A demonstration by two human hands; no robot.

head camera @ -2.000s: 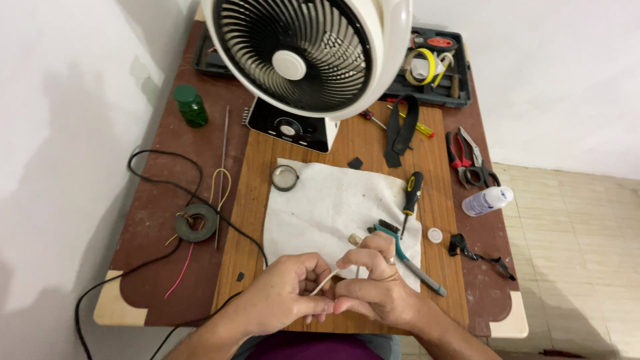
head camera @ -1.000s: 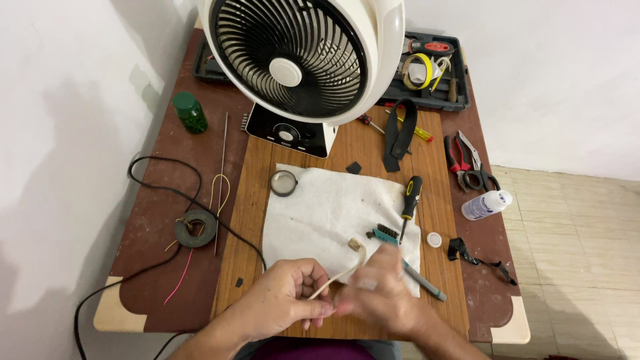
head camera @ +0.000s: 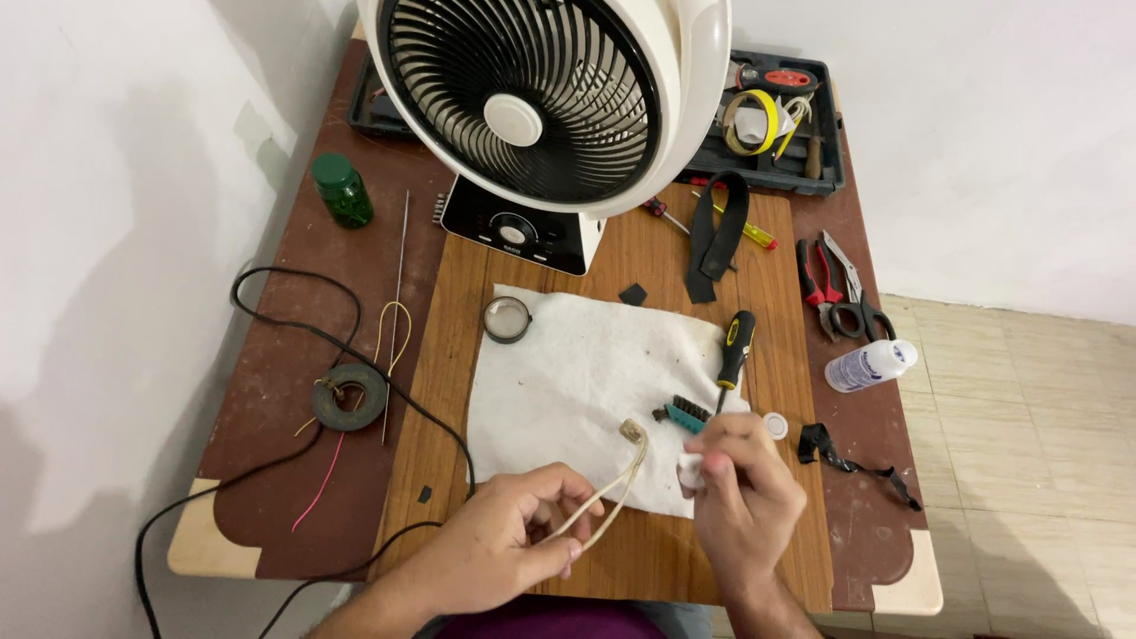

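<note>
My left hand (head camera: 524, 537) pinches a pair of cream wires (head camera: 612, 501), whose far end carries a small brownish connector (head camera: 632, 432) over the white cloth (head camera: 577, 373). To its right, my right hand (head camera: 745, 497) is closed on a small white wad (head camera: 690, 470), maybe cloth or tissue. Just beyond that hand lies a teal-backed brush (head camera: 688, 414) with dark bristles, its handle hidden by the hand. A black and yellow screwdriver (head camera: 735, 351) rests at the cloth's right edge. A round white cap (head camera: 775, 426) lies beside the right hand.
A table fan (head camera: 515, 120) stands at the back before a black tool tray (head camera: 830, 133). At right are pliers (head camera: 818, 284), scissors (head camera: 852, 293) and a white bottle (head camera: 870, 366). At left are a black cord (head camera: 311, 328), a tape roll (head camera: 351, 397) and a green jar (head camera: 343, 191).
My right hand has moved away from the cream wires to the right, and a white wad now shows in its fingers. My left hand keeps its hold on the wires.
</note>
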